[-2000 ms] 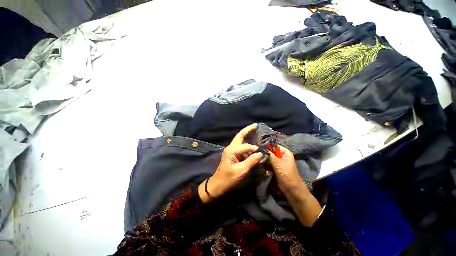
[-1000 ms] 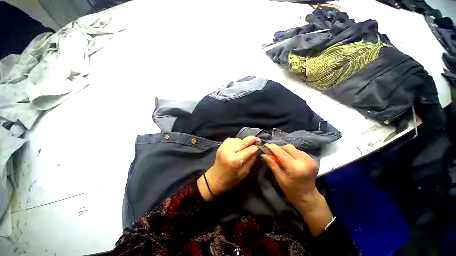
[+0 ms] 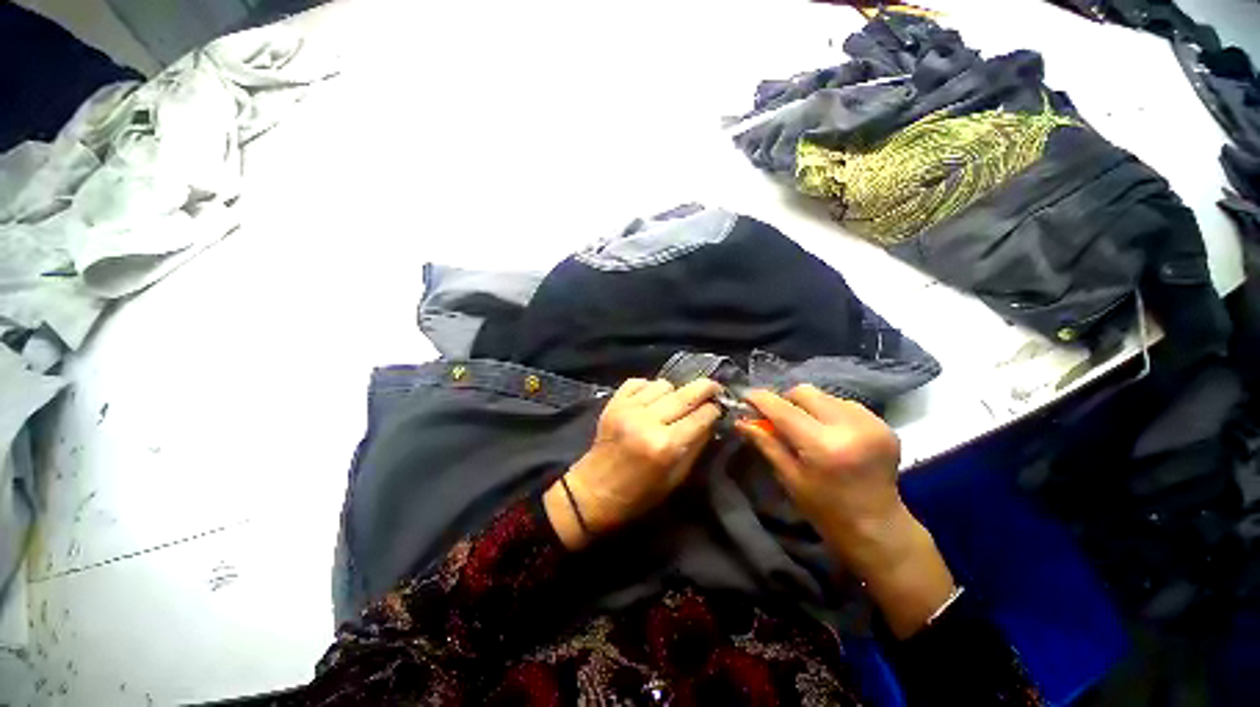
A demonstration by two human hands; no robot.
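Observation:
A dark grey denim jacket (image 3: pixel 456 477) lies in front of me, with its black lining (image 3: pixel 691 307) and a paler grey inside part showing. Brass buttons (image 3: pixel 533 384) sit along its placket at the left. My left hand (image 3: pixel 638 449) pinches a small piece of the jacket near a seam. My right hand (image 3: pixel 833 453) holds thread snips (image 3: pixel 757 423); only a bit of the orange-red handle shows, and the blades are mostly hidden at my fingertips. Both hands' fingertips nearly meet. Any thread end is too fine to see.
Pale grey-green garments (image 3: pixel 166 180) are heaped at the left of the white table (image 3: pixel 152 532). Another dark jacket with yellow-green embroidery (image 3: pixel 933 169) lies at the upper right. Dark garments hang past the right table edge, with blue material (image 3: pixel 1016 566) below.
Since two seconds ago, my left hand has lowered onto the jacket and its raised index finger has bent in. My right hand has turned palm-down and its wrist has moved right.

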